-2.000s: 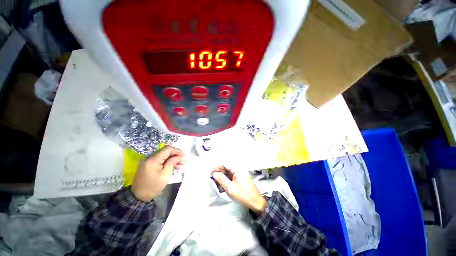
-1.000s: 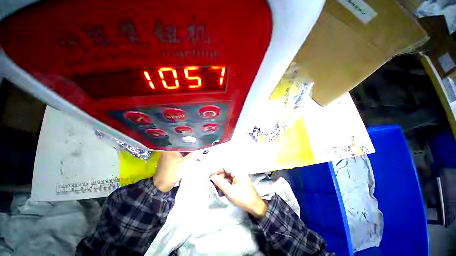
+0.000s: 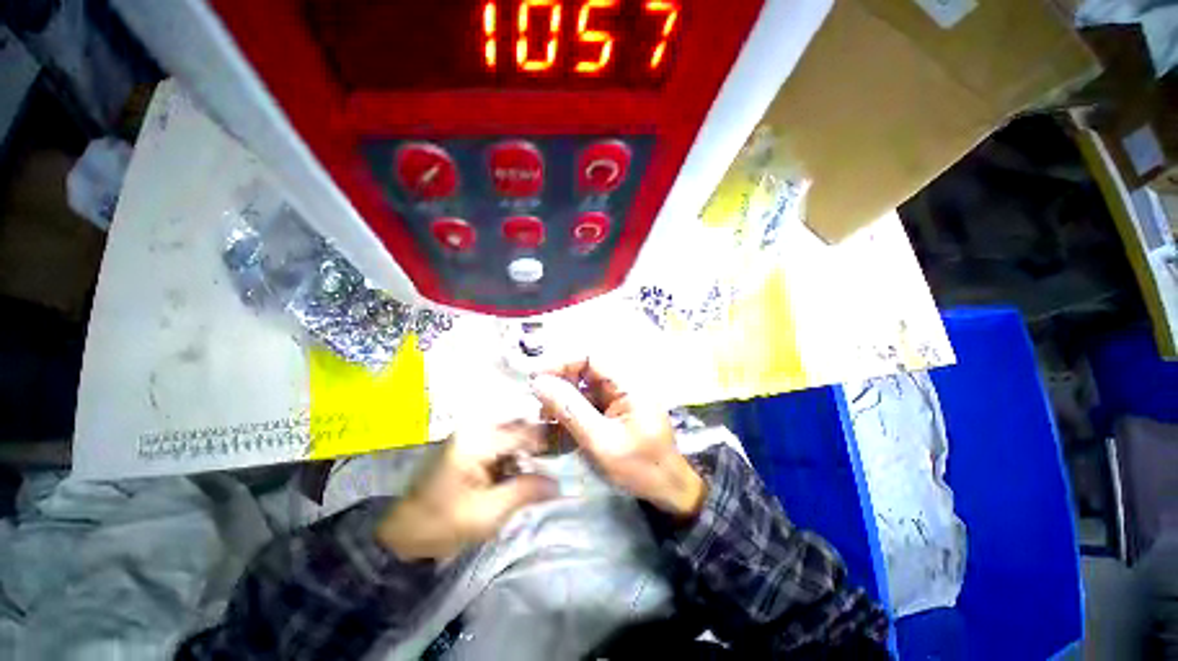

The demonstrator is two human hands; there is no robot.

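Note:
The pale garment (image 3: pixel 568 564) lies bunched in my lap and runs up under both hands at the table edge. My right hand (image 3: pixel 627 446) has its thumb and fingers closed on cloth just below the dies; the edge there is blown out by the lamp. My left hand (image 3: pixel 465 493) is blurred, beside my right hand, with fingers bent towards it; its grip is unclear. The button attaching machine (image 3: pixel 517 194), white with a red front panel and counter reading 1057, fills the upper middle. A small dark die part (image 3: pixel 531 340) shows below its head.
Shiny metal pieces in clear plastic (image 3: pixel 339 300) lie left of the dies. Small dark pieces (image 3: pixel 678 305) lie right. The white table (image 3: pixel 194 349) has yellow patches and a ruler scale. A cardboard box (image 3: pixel 904 116) stands behind right. A blue bin (image 3: pixel 1021 478) holds pale cloth. Loose garments (image 3: pixel 116 568) lie at left.
My left hand has moved from beside and under the machine head down and right, over the garment. My right hand is slightly higher. The view has shifted; the counter still reads 1057.

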